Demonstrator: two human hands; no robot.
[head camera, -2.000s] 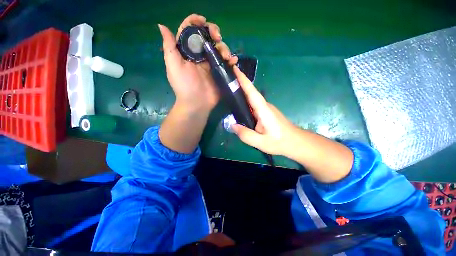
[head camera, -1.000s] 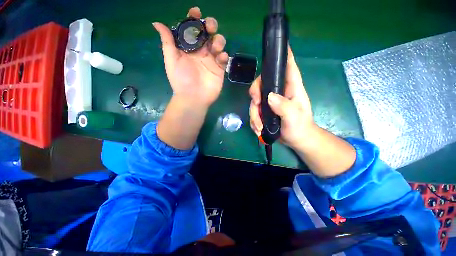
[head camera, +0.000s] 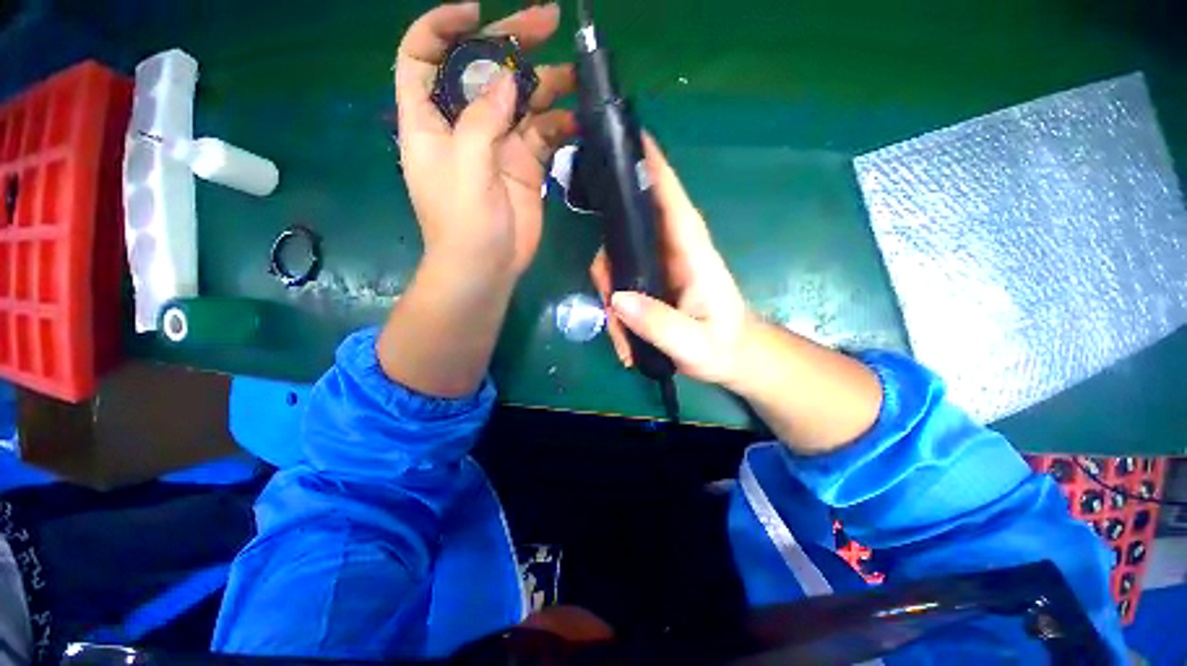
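Note:
My left hand (head camera: 475, 169) holds a round black watch case (head camera: 483, 78) with a pale disc in its centre, the thumb resting on its face. My right hand (head camera: 696, 286) is wrapped around a long black electric screwdriver (head camera: 622, 195), its silver end pointing up and its cord end near the bench edge. The screwdriver is beside the left hand, apart from the watch case. Behind it, a dark thing with a pale rim (head camera: 569, 177) is mostly hidden. A clear round film (head camera: 579, 318) lies by my right fingertips.
A black ring (head camera: 296, 255), green tape roll (head camera: 215, 320), white squeeze bottle (head camera: 234, 167), white foam tray (head camera: 162, 195) and red tray (head camera: 65, 260) are at left. Bubble wrap (head camera: 1028, 234) lies at right. A red tray with round parts (head camera: 1106, 520) is low right.
The screwdriver went from over the watch case to the right, then came back left beside the left hand. The left thumb has moved onto the case. The whole view has shifted slightly.

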